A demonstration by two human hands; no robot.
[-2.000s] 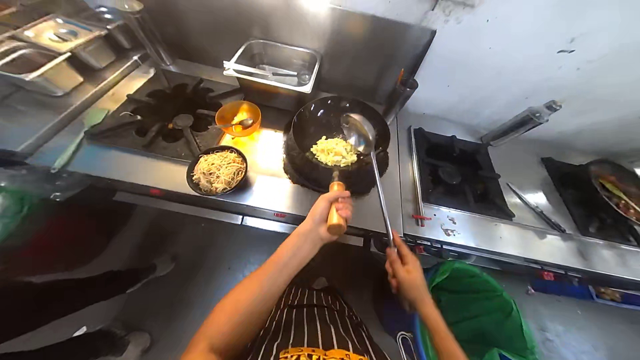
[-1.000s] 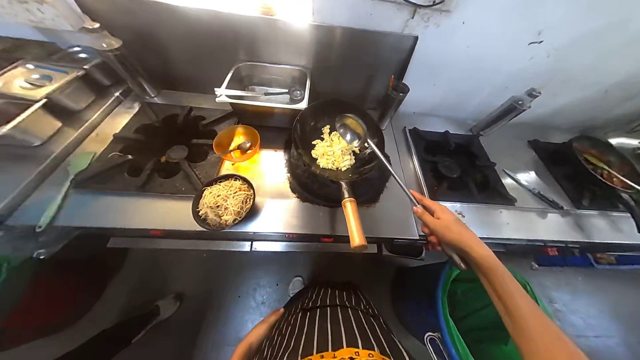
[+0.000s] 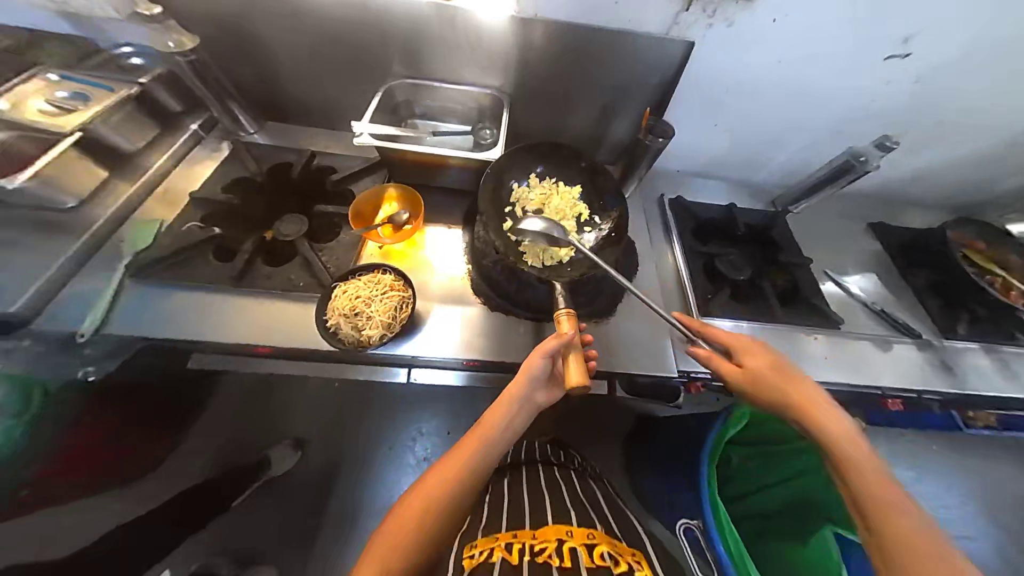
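Note:
My left hand (image 3: 554, 370) is closed around the wooden handle (image 3: 574, 356) of a black wok (image 3: 498, 188) on a burner. Chopped yellowish-white food, perhaps scrambled egg, lies in the wok (image 3: 552, 202). A long metal ladle (image 3: 632, 286) is held by its shaft in my right hand (image 3: 736, 356), its bowl resting over the food. Left of the wok, a black bowl (image 3: 322, 320) holds noodles or bean sprouts (image 3: 370, 308). Behind it stands an orange bowl (image 3: 362, 204) with a spoon (image 3: 392, 222) in it.
Behind is a metal pan (image 3: 504, 120) with utensils. Burners flank the wok (image 3: 292, 228), (image 3: 732, 260). A green spatula (image 3: 120, 272) lies at left; a knife (image 3: 872, 304) at right. A green-lined bin (image 3: 716, 480) stands below. A person's leg (image 3: 184, 504) shows at lower left.
My left hand, off the wok handle one second ago, holds it again. The ladle's bowl has moved from the wok's upper right to its left-middle, over the food.

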